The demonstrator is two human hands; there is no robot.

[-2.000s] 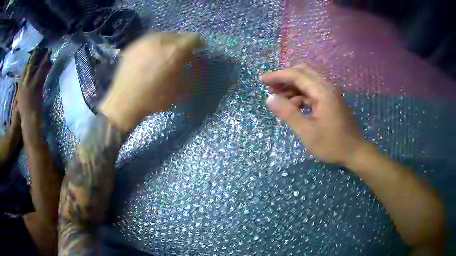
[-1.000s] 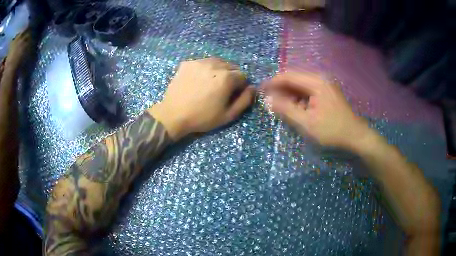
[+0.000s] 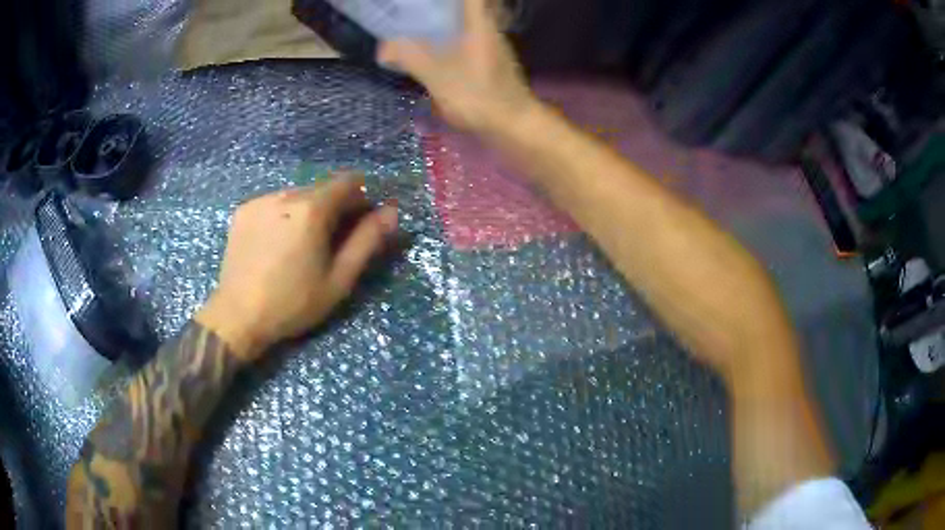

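My left hand is palm down above the clear bubble wrap, left of the middle. Its fingers are half curled, its thumb is a little apart, and nothing shows between them. My right hand is at the top edge with its arm stretched out, blurred and partly cut off. It is on a pale clear container with a dark band, its thumb along the near side; the container is cut off by the picture's edge. Another pale container with a black ribbed band lies at the left.
Round black housings stand at the far left. Pink bubble wrap lies beyond the clear wrap. Tan paper is at the far edge. Dark folded material is at the upper right. A thin black rectangle with an orange edge and blurred equipment are at the right.
The view has swung right. My right hand has moved away from beside my left hand to the far edge and onto the pale container. The other person's arms have left the view.
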